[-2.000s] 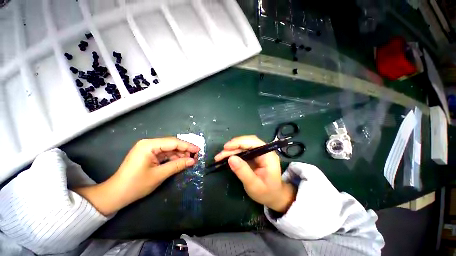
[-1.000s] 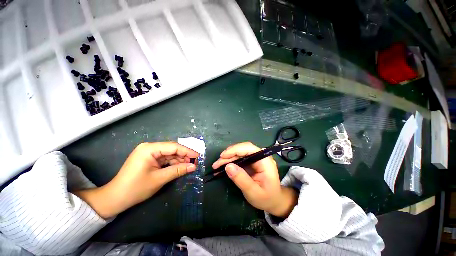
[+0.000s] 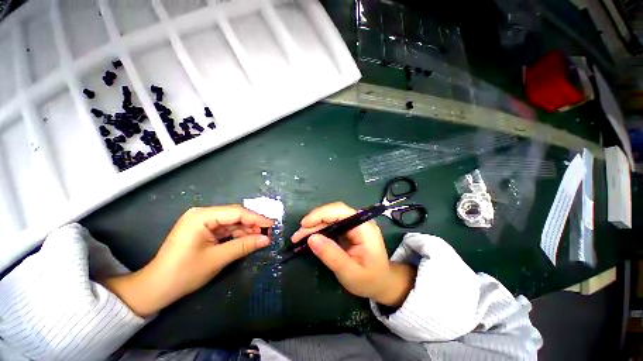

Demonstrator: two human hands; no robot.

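Note:
My left hand (image 3: 208, 243) pinches a small black component (image 3: 265, 230) between thumb and fingertips. My right hand (image 3: 352, 250) holds slim black tweezers (image 3: 331, 229) like a pen, their fine tip pointing down-left, just right of and below the left fingertips. The tip lies over or close to a clear backing strip (image 3: 264, 289) on the green mat; whether it touches cannot be told. The strip's white glaring end (image 3: 265, 206) shows behind the left fingertips. Whether the tip holds a piece is too small to tell.
A white compartment tray (image 3: 282, 77) at the upper left holds piled black components (image 3: 130, 123). Black-handled scissors (image 3: 400, 201) lie right of my right hand, then a tape roll (image 3: 474, 207). Clear sheets (image 3: 409, 151) and a pale bar lie behind. White strips (image 3: 564, 208) and a red object (image 3: 553, 81) are far right.
The tweezer tip has moved slightly down and left along the strip. The left hand still pinches the component, a little lower. The whole view has shifted slightly.

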